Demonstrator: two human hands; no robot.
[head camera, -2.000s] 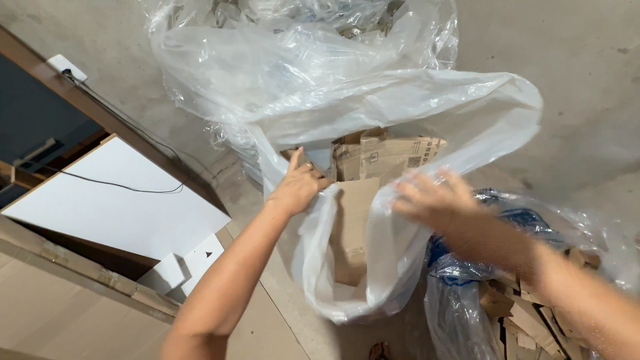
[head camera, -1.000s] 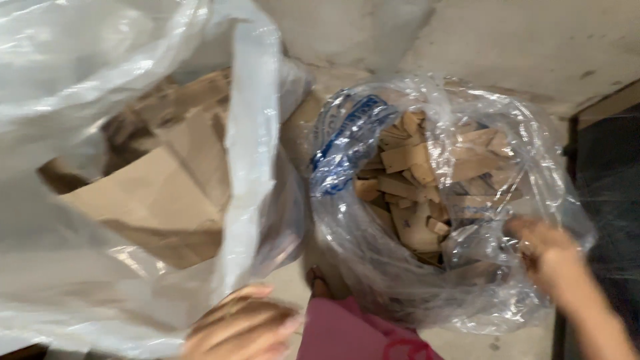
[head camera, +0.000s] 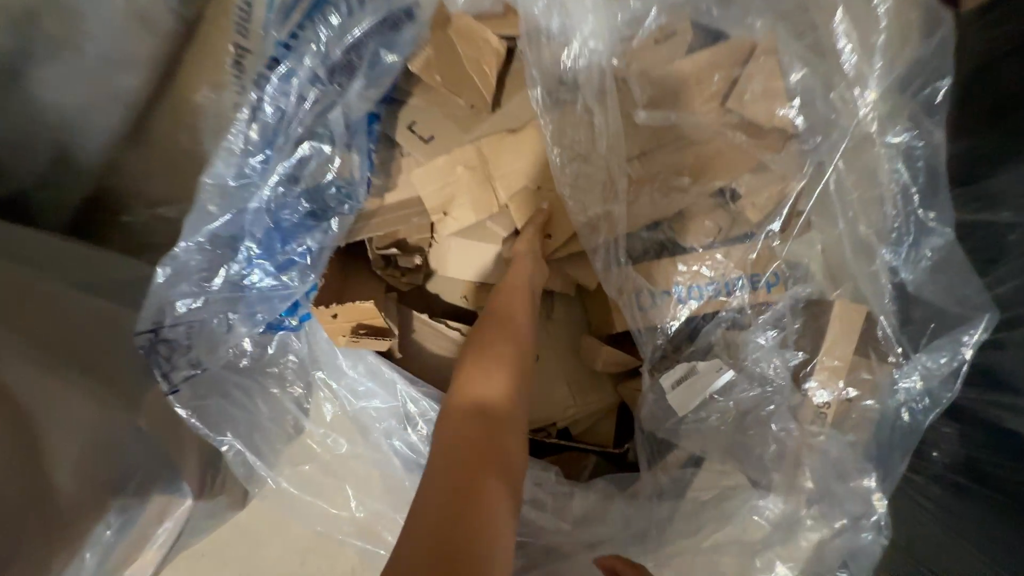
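Observation:
My left hand (head camera: 530, 252) reaches down into a clear plastic bag (head camera: 888, 336) and touches torn cardboard pieces (head camera: 468, 184). Its fingers are partly hidden among them, so a hold on any piece cannot be made out. Of my right hand (head camera: 620, 566), only a small part shows at the bottom edge, near the bag's lower side; what it touches is out of view. Blue print (head camera: 296, 200) runs along the bag's left side. A torn white label (head camera: 694, 386) lies right of my left forearm, seen through the plastic.
Pale plastic (head camera: 96, 88), blurred, is at the upper left. Beneath the clear bag's lower left edge shows a light floor (head camera: 264, 520). A dark surface (head camera: 980, 448) lies along the right side.
The view has moved from the white bag of cardboard to the clear bag, now much closer. My left hand has gone into the clear bag; my right hand has left its right side.

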